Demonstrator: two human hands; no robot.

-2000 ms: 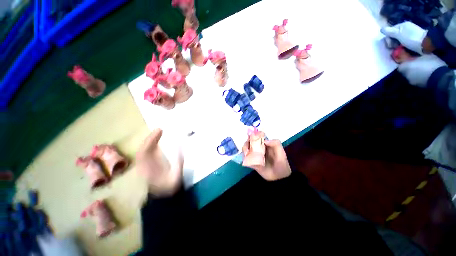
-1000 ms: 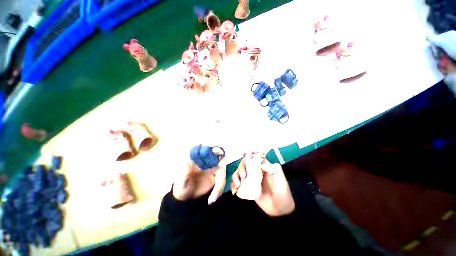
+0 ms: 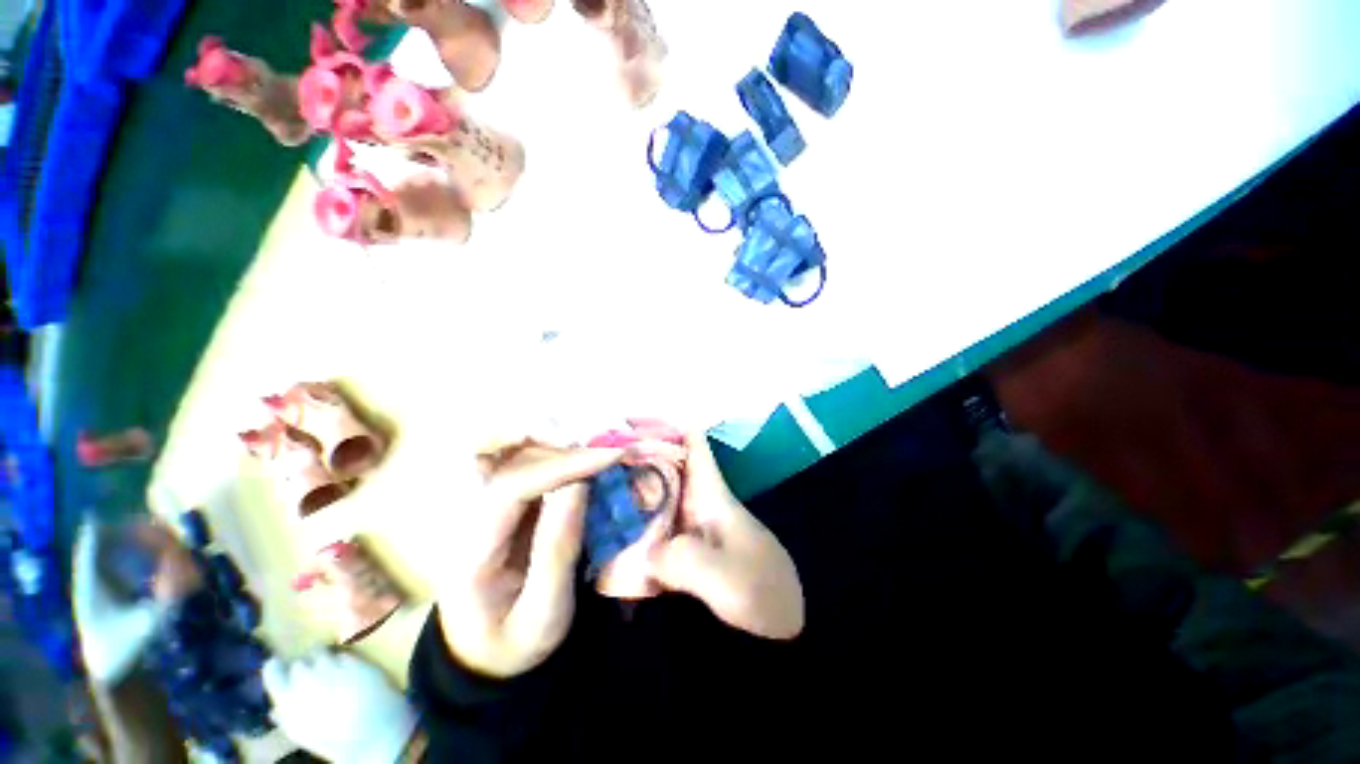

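Note:
My left hand [image 3: 515, 560] is bare and holds a dark-blue toy backpack [image 3: 622, 509] by its side. My right hand [image 3: 723, 545] is bare and grips a tan figure torso [image 3: 656, 549] with a pink-red scarf [image 3: 644, 434]. The backpack lies against the torso and covers much of it. Whether the strap loop is around any part of the torso, I cannot tell. Several loose backpacks [image 3: 776, 246] lie on the white sheet [image 3: 955, 209] beyond my hands.
Torsos with pink scarves [image 3: 425, 202] cluster at the upper left. More torsos [image 3: 351, 590] lie on the tan cardboard [image 3: 224, 403]. Another person's white-gloved hand [image 3: 340, 705] is beside a dark-blue backpack heap [image 3: 209, 657]. The green belt [image 3: 149, 254] and blue crates [image 3: 60, 164] are at left.
My left hand has brought the backpack from beside the torso against it, and my hands are now together. White-gloved hands have come in at the backpack heap. The view has shifted.

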